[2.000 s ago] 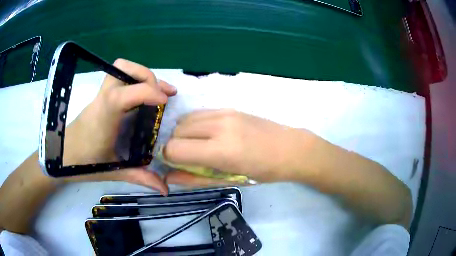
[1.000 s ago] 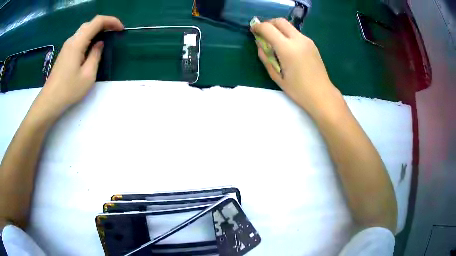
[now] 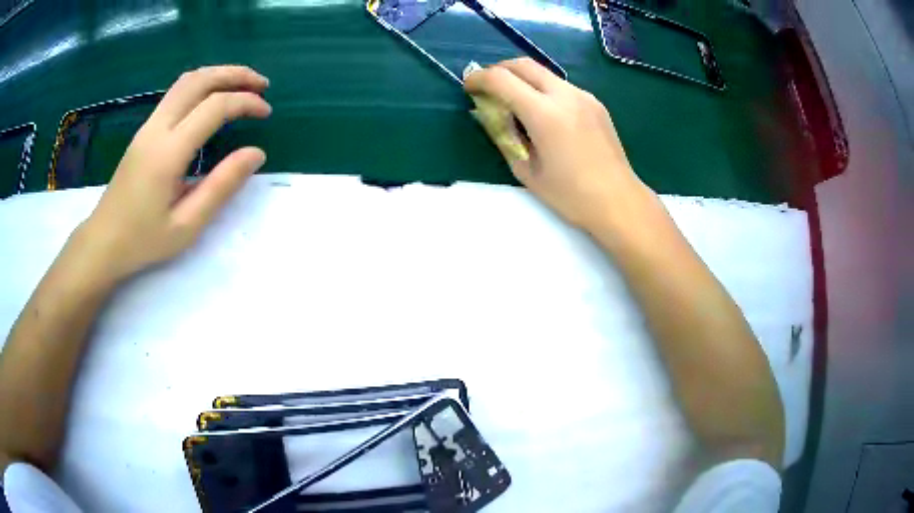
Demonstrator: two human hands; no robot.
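Note:
My left hand (image 3: 185,160) is open and empty above the green surface, fingers apart, partly covering a phone middle frame (image 3: 72,150) that lies on the green at left, its orange-gold end visible. My right hand (image 3: 551,130) holds a hand tool wrapped in yellow tape (image 3: 498,125), pale end pointing up. Its fingertips are at the near edge of another phone middle frame (image 3: 426,50) lying slantwise at the top; whether they touch it, I cannot tell.
A frame stack (image 3: 236,471) lies at the near edge of the white cloth (image 3: 401,291), one frame slantwise across. Another frame (image 3: 656,62) lies on the green surface (image 3: 321,110) at the upper right; part of one shows at far left (image 3: 22,150). Grey housing (image 3: 877,301) stands at right.
My left hand has let go of the frame at left and opened. My right hand has moved slightly left and down with the tool. Different or shifted frames show at the top.

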